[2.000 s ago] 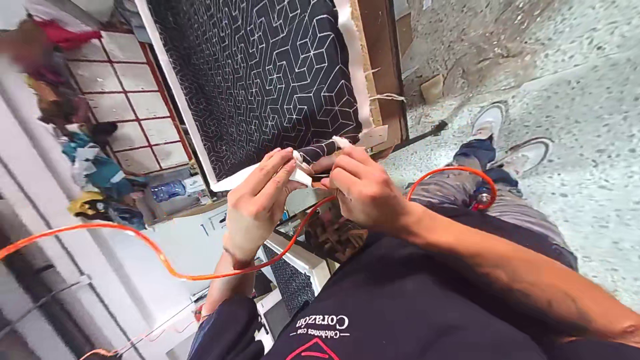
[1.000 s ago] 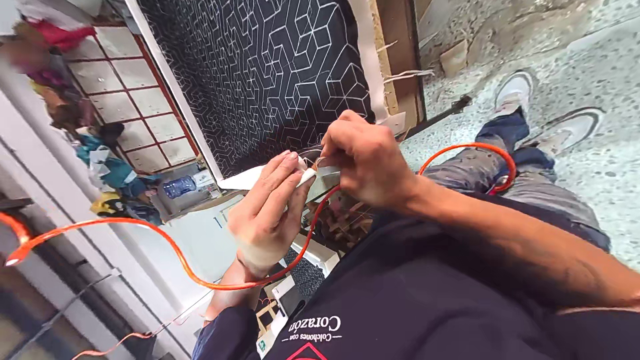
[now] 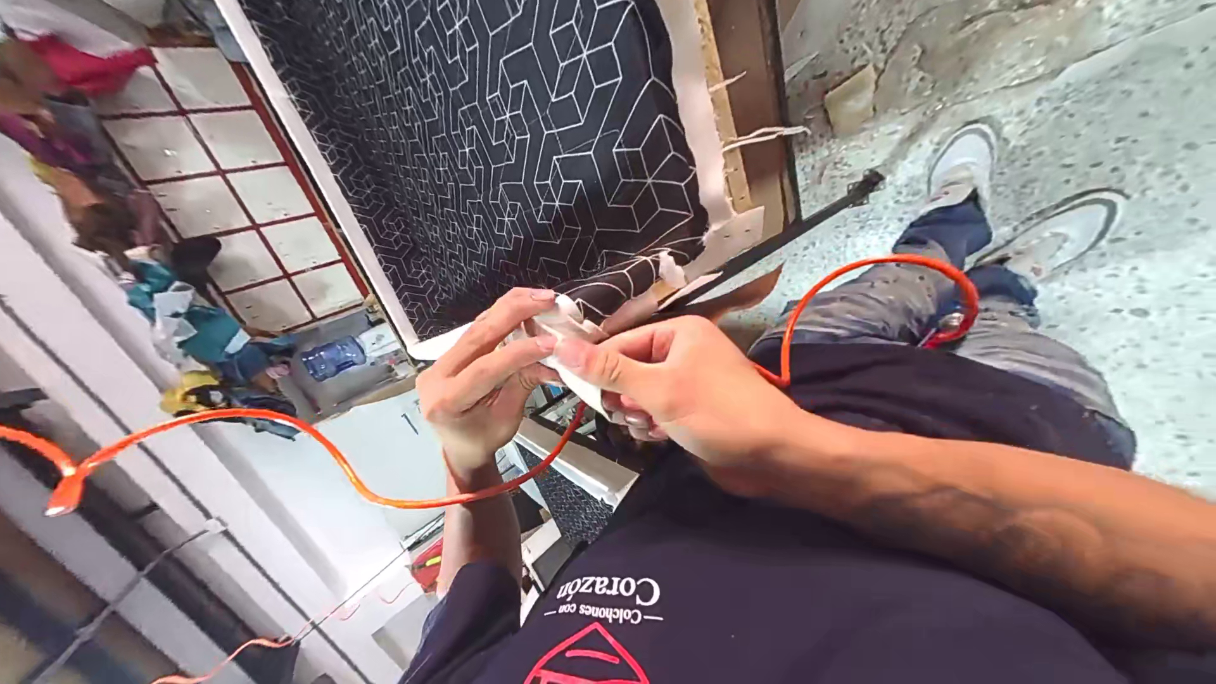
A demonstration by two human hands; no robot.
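Note:
My left hand [image 3: 489,375] pinches a folded piece of white material [image 3: 579,366], perhaps fabric, between thumb and fingers. From the other side my right hand [image 3: 698,389] grips the same piece, its thumb on top near my left fingertips. Both hands are at the lower corner of a frame covered in black fabric with white geometric lines [image 3: 532,123]. A rolled flap of that fabric [image 3: 617,285] lies just above my fingers. White edging [image 3: 698,114] runs along the frame's wooden side [image 3: 750,104], with loose threads sticking out.
An orange hose [image 3: 332,456] loops below my hands and over my legs. A dark bar [image 3: 807,223] juts from the frame's corner toward my shoes [image 3: 964,161]. Piled cloths [image 3: 204,323] and a clear plastic bottle [image 3: 332,358] are at the left.
My right hand has come down from the fabric's edge, and its thumb now meets my left fingers on the white piece. More of that piece shows between my hands.

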